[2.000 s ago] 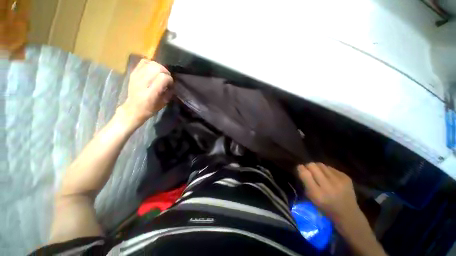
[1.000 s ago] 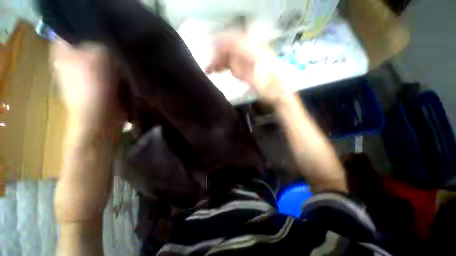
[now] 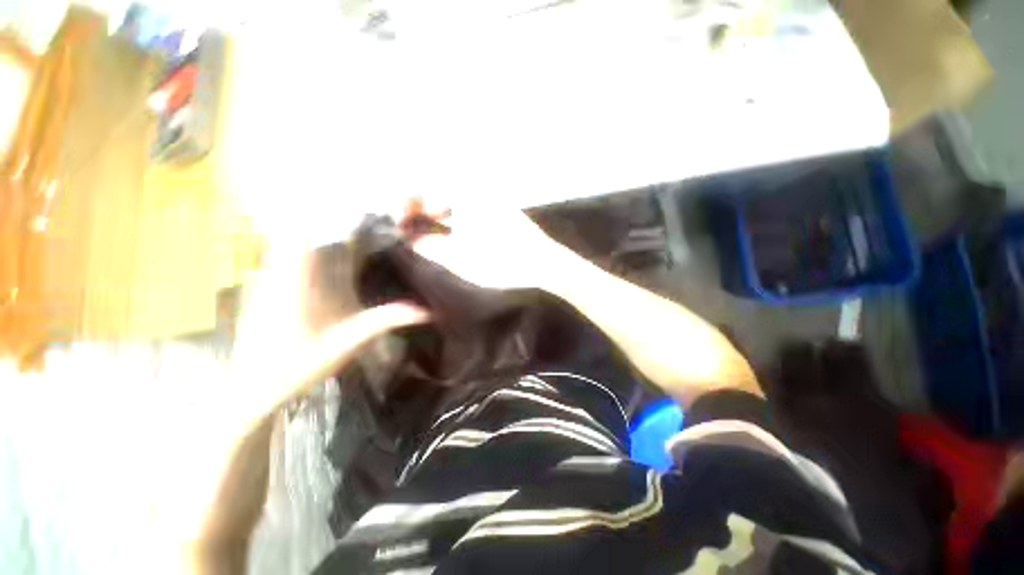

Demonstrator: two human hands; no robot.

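The dark brown leather garment [image 3: 494, 328] lies bunched over my lap, below the front edge of the white machine table [image 3: 629, 101]. My left hand [image 3: 376, 326] is on the garment's left part, overexposed and blurred; I cannot tell whether its fingers grip it. My right hand [image 3: 455, 242] is at the garment's upper edge near the table's front edge, and the fingers look bent around a dark bit of it. Glare hides the fingertips and most detail on the table.
A grey tray with red items [image 3: 185, 101] lies on cardboard [image 3: 135, 247] at the upper left. A blue crate [image 3: 831, 242] is below the table at right. Pale quilted cloth [image 3: 303, 483] is at the left. A brown board [image 3: 915, 62] is at the upper right.
The garment, raised across the view a second ago, is now lower and bunched on my lap. Both hands have come closer together over it. The view has become much brighter.
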